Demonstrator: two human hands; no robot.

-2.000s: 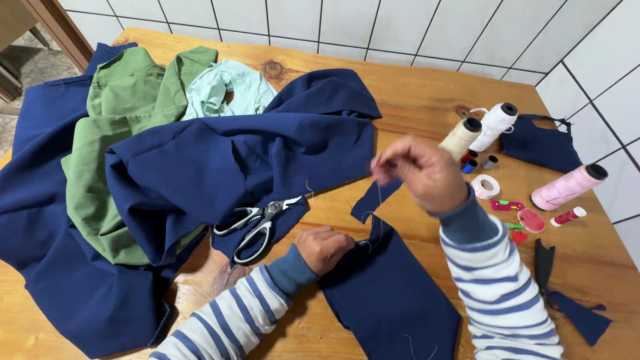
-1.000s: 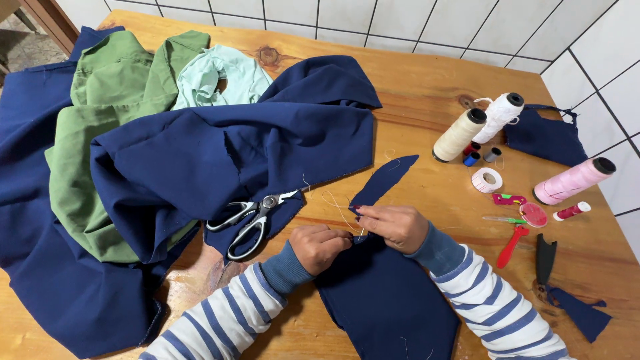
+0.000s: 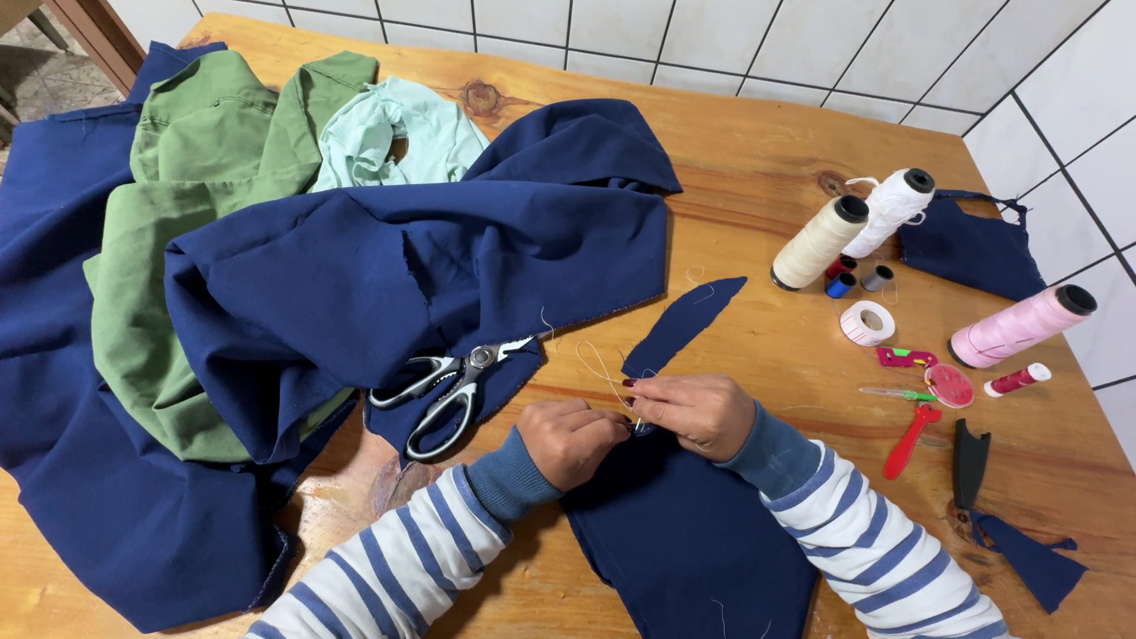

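Note:
My left hand (image 3: pixel 572 439) pinches the top edge of a folded navy cloth (image 3: pixel 692 532), which hangs down toward me over the table. Close against it, my right hand (image 3: pixel 697 413) has thumb and forefinger together at the same edge, at what looks like a needle, mostly hidden by the fingers. Pale thread (image 3: pixel 603 368) loops up from the fingertips. Just beyond lies a narrow navy scrap (image 3: pixel 683 327). Scissors with grey and black handles (image 3: pixel 461 382) rest on navy cloth left of my hands.
Large navy cloth (image 3: pixel 532 248), green cloth (image 3: pixel 177 311) and a mint cloth (image 3: pixel 399 133) are heaped at left. At right stand cream (image 3: pixel 818 244), white (image 3: pixel 892 209) and pink thread cones (image 3: pixel 1021 327), near small spools, a tape roll (image 3: pixel 868 323), a red tool (image 3: pixel 911 441) and navy scraps.
Two seconds ago my right hand was raised above the cloth; it came down beside my left hand and remains there. My left hand still holds the cloth edge.

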